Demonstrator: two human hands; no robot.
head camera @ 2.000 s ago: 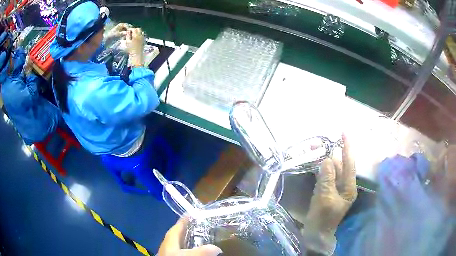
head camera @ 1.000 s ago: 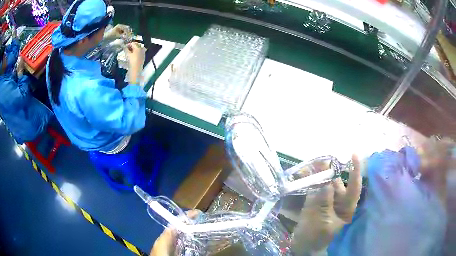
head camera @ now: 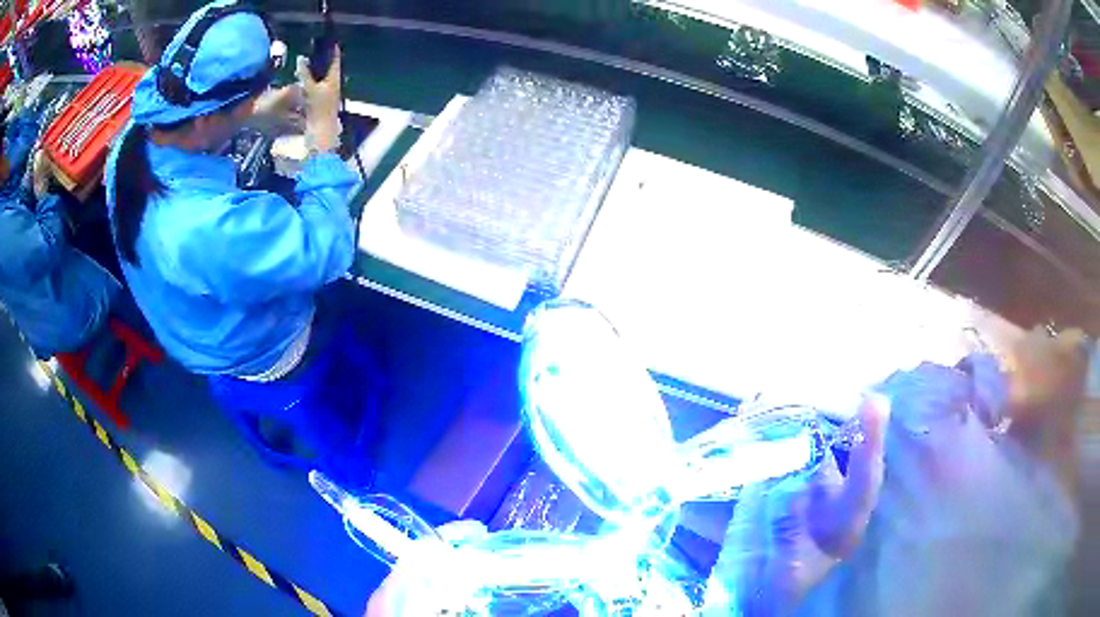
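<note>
A clear balloon-dog lamp [head camera: 597, 410] is held in the air at the lower middle, glowing bright white-blue. My left hand [head camera: 416, 579] is at its lower left end, mostly washed out by the glare and cut by the bottom edge; its fingers are around the lamp's body. My right hand [head camera: 802, 518] is gloved and blue-lit, at the lamp's right end, fingers raised beside the segment tip. The glare hides the exact contact.
Stacked clear blister trays [head camera: 513, 169] stand on a white sheet [head camera: 700, 241] on the green bench. A blue-coated coworker [head camera: 229, 253] sits at left, near a red parts tray [head camera: 97, 127]. A carton [head camera: 470, 446] is below the bench. Another person's sleeve [head camera: 965, 482] is at right.
The lamp has gone from unlit to glowing white-blue and tints my hands and the carton. The coworker has raised a hand to a dark hanging tool.
</note>
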